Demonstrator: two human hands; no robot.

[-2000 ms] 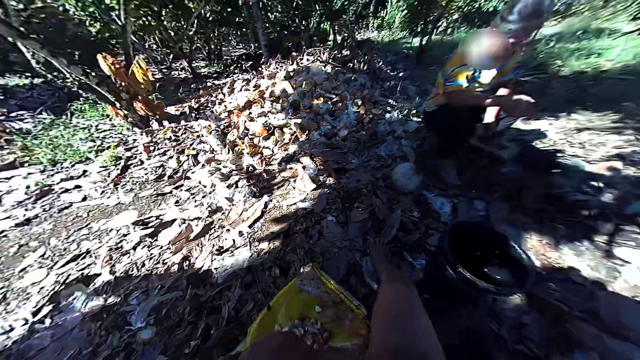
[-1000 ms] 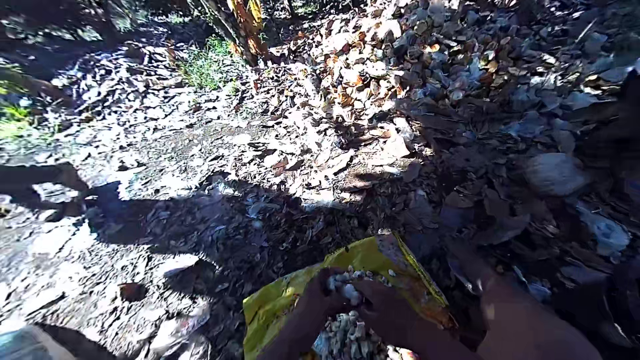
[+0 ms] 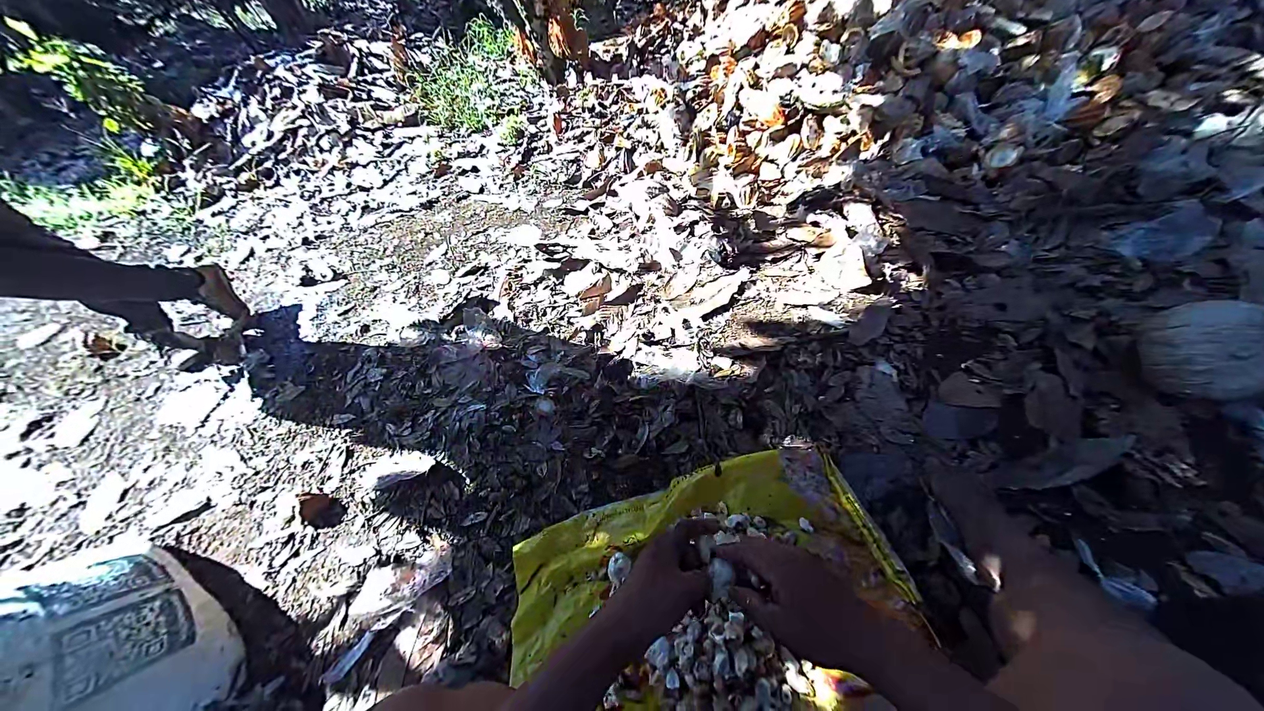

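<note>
My left hand [image 3: 676, 573] and my right hand [image 3: 795, 592] are close together over an open yellow plastic sack [image 3: 573, 583] at the bottom middle. Their curled fingers hold a pale, wet-looking clump [image 3: 722, 575] between them. Below and around the fingers lies a heap of whitish seeds [image 3: 726, 642], which look like pulp-covered cacao beans. The sack rests on leaf litter, its far edge spread flat. My wrists are over its near part and hide some of the seeds.
A bare leg and foot [image 3: 1027, 583] are right of the sack. A whitish container [image 3: 128, 632] bearing print stands lower left. Another person's feet [image 3: 212, 301] are at the left. A husk pile [image 3: 790, 99] rises behind; a round pale object [image 3: 1205, 351] lies right.
The view has swung left and down, so the person and the dark bucket at the right are out of sight. The other person's legs reach farther into view at the left than one second ago.
</note>
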